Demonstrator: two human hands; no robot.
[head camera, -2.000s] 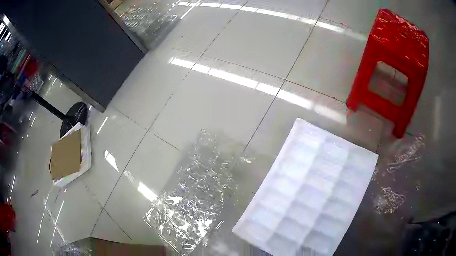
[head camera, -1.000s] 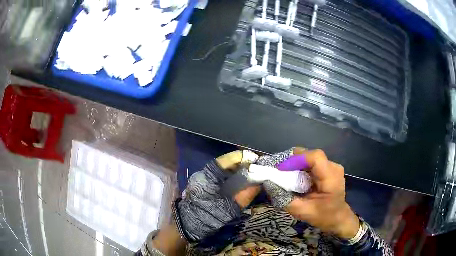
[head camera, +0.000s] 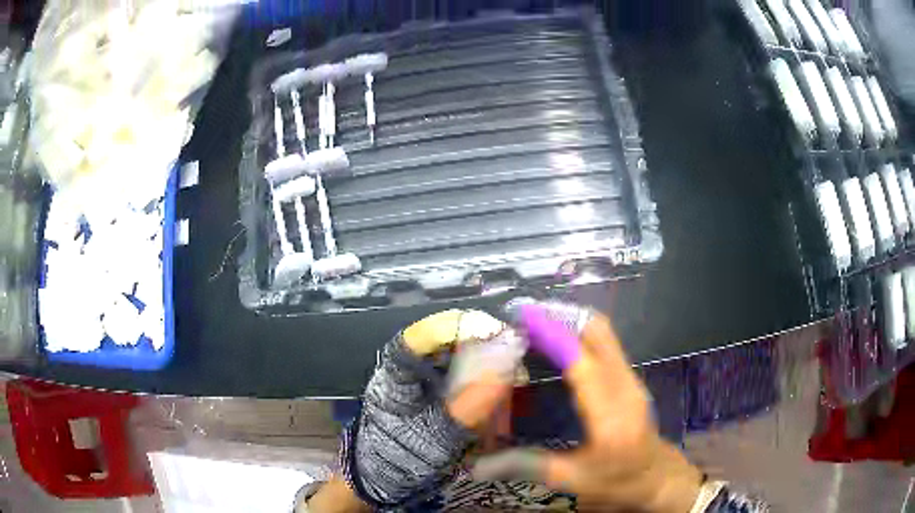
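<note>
My left hand (head camera: 411, 431), in a grey fingerless glove with yellowish finger covers, holds a blurred white body (head camera: 487, 361) in front of the bench edge. My right hand (head camera: 612, 421), with a purple finger cot, is just right of it; its purple and grey tips are close together by the white body, and another finger is stretched out low. Blur hides whether it pinches anything. Several white T-shaped parts (head camera: 326, 160) lie at the left side of the clear grooved tray (head camera: 502, 150) behind my hands.
A blue bin (head camera: 166, 301) of white pieces (head camera: 100, 291) stands at left, with a bag of cream pieces (head camera: 115, 90) over its back. Pocket trays with white bodies (head camera: 843, 210) are at right. A red stool (head camera: 75, 441) and a white tray (head camera: 231, 486) are below the bench.
The view has swung from the floor up to the bench. Since one second ago, my right hand has moved off the white body, which now sits in my left hand; the pocket trays have come into view.
</note>
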